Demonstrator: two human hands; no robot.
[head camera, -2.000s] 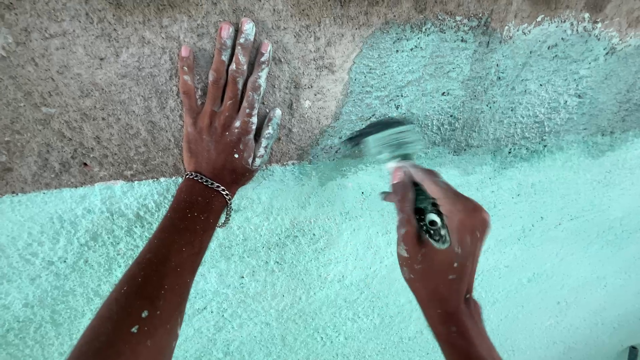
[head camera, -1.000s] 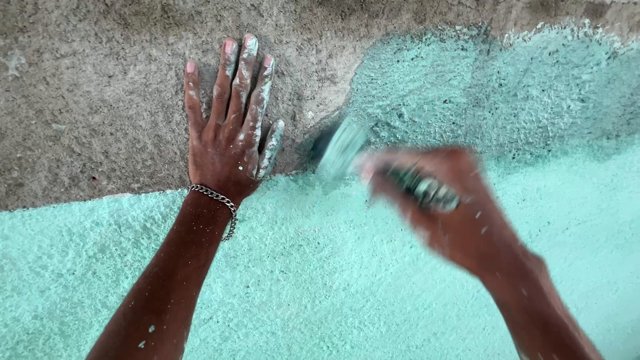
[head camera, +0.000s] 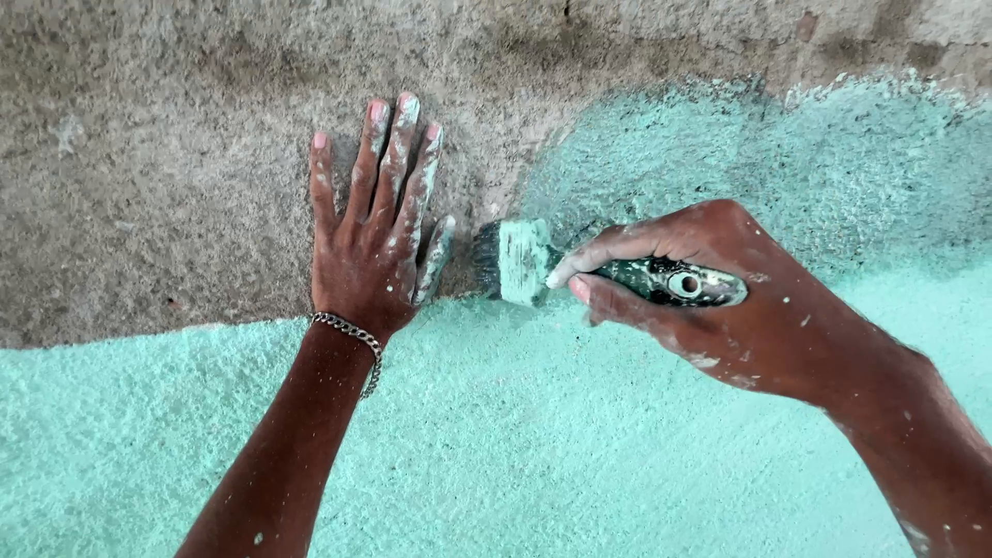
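Observation:
My left hand (head camera: 376, 225) lies flat on the rough bare wall (head camera: 178, 178), fingers slightly apart and spotted with paint; it holds nothing. A metal chain bracelet (head camera: 349, 327) circles that wrist. In my right hand (head camera: 697, 302) is a paintbrush (head camera: 643, 277) with a dark handle, a hole near the handle's end and a paint-covered ferrule. Its dark bristles point left and meet the wall at the edge of the turquoise paint (head camera: 480, 434), just right of my left thumb. A gap remains between bristles and thumb.
Turquoise paint covers the lower wall. A thinner, patchy painted area (head camera: 697, 155) extends above it at the upper right, with dark texture showing through. Bare grey-brown surface runs along the top and down the left side.
The brush has moved left toward my left hand since two seconds ago, and its handle has turned from slanting downward to nearly level. My left hand stays flat on the wall.

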